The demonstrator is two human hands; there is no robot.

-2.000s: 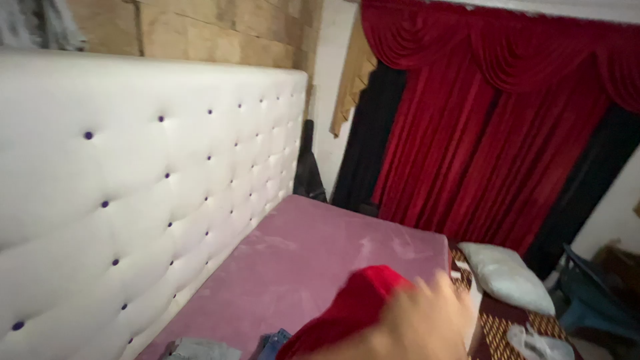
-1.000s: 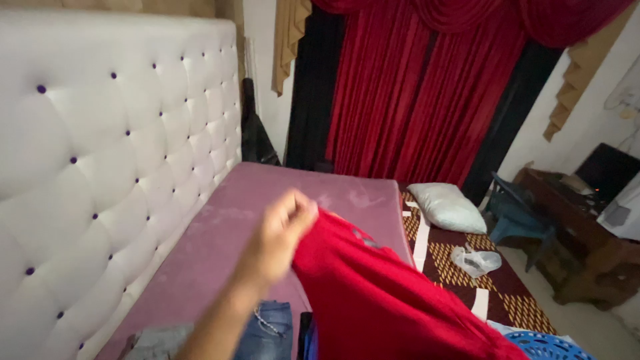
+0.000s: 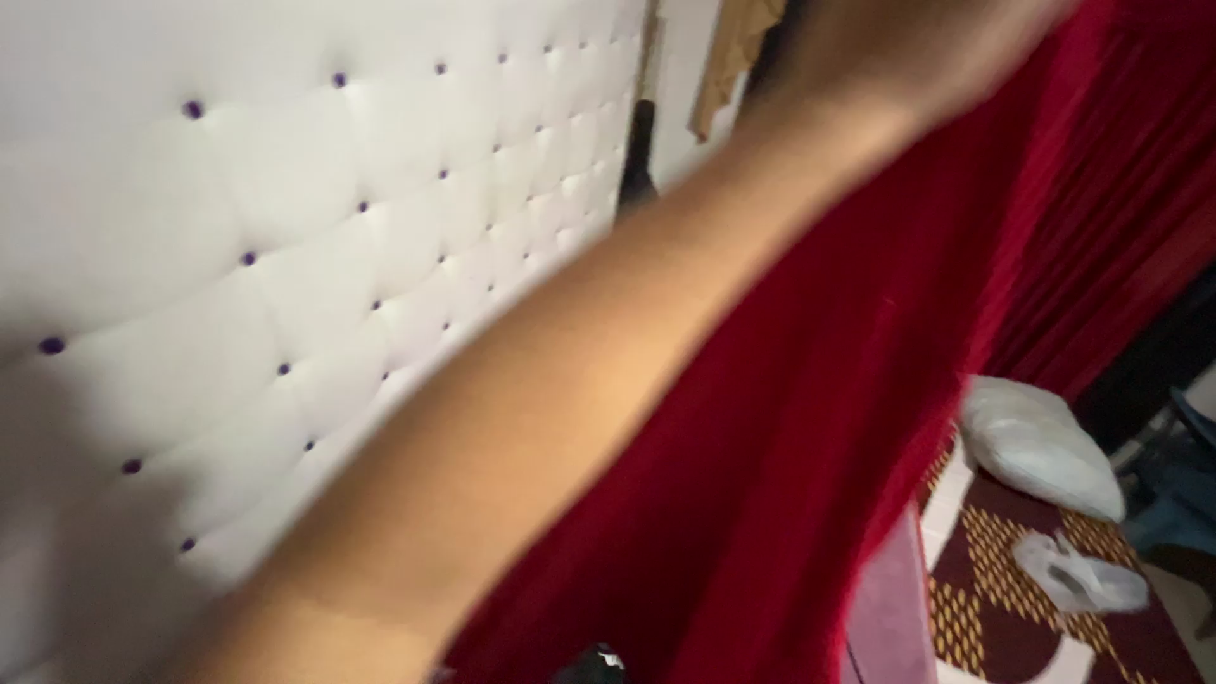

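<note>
My left arm reaches up across the view from the bottom left, and my left hand [image 3: 912, 47], blurred at the top edge, holds up a red cloth garment [image 3: 807, 408]. The cloth hangs down from the hand in long folds and covers much of the pink mattress [image 3: 888, 608]. A small dark thing with a pale mark [image 3: 594, 662] shows at the bottom edge, too blurred to name. My right hand is out of the frame.
A white tufted headboard [image 3: 313, 285] fills the left side. To the right lie a white pillow [image 3: 1040, 446] and a clear plastic bag [image 3: 1078, 575] on a patterned maroon rug [image 3: 1007, 617]. Red curtains [image 3: 1121, 190] hang behind.
My left hand has gone up from the middle of the view to the top, lifting the red garment, which now hangs full length. The view has swung to the left.
</note>
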